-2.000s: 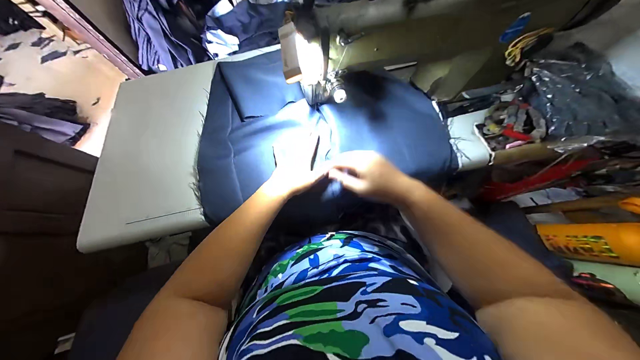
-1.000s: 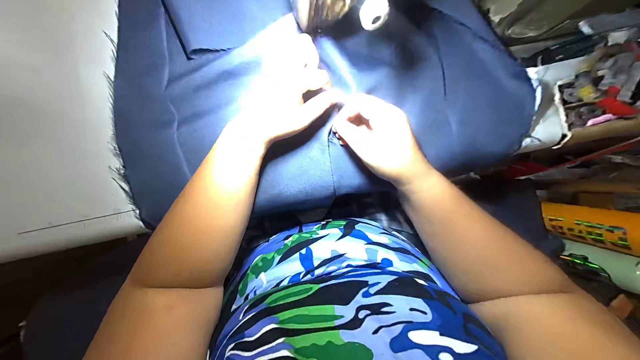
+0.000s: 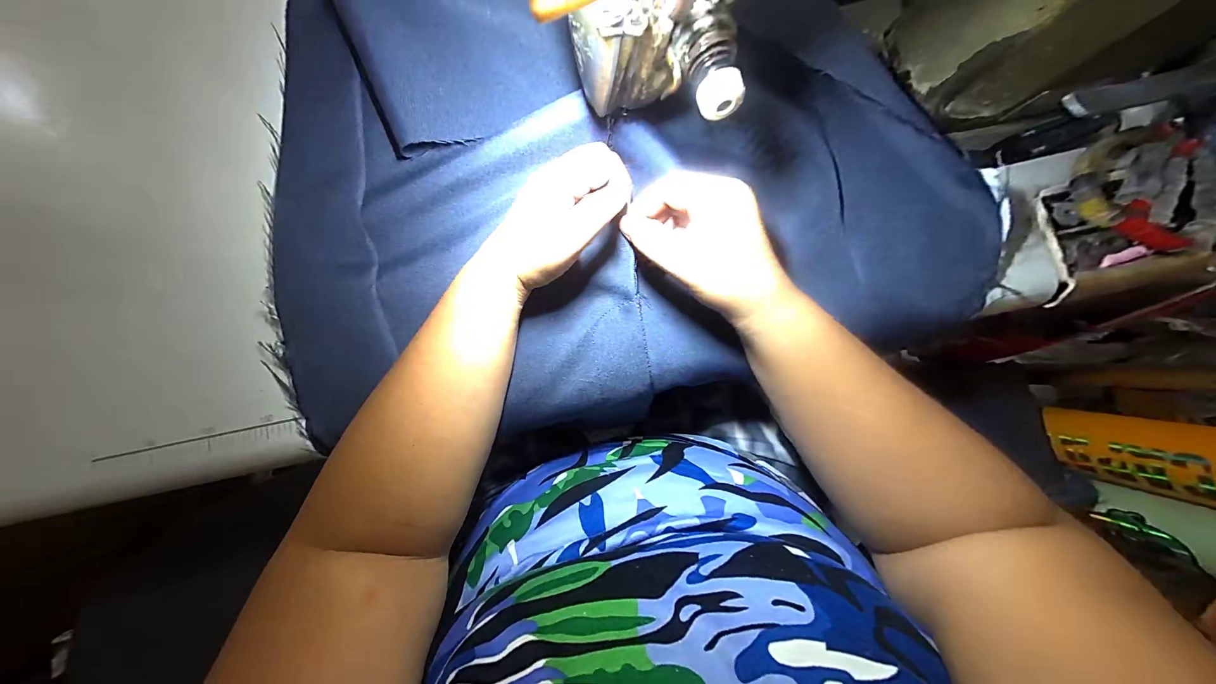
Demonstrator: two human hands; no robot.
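Note:
Dark blue fabric [image 3: 456, 218] with a frayed left edge lies spread over the sewing table, and a seam runs down its middle toward me. Just in front of the metal head of a sewing machine [image 3: 632, 57], my left hand [image 3: 570, 214] and my right hand [image 3: 698, 233] meet at that seam. The fingertips of both are closed on the fabric, one hand on each side. Bright light washes out the hands. The needle and presser foot are largely hidden behind the machine head. A white round knob [image 3: 719, 92] sits on its right side.
The pale tabletop [image 3: 123, 256] on the left bears a printed ruler scale [image 3: 204, 439]. Fabric scraps [image 3: 1140, 214] fill a shelf at the right, above an orange object [image 3: 1130, 451] with cut-outs. A folded fabric flap [image 3: 465, 66] lies at the upper left.
The view has moved much closer to the table since two seconds ago. My left hand, its fingers more spread one second ago, is now curled against the fabric by the seam.

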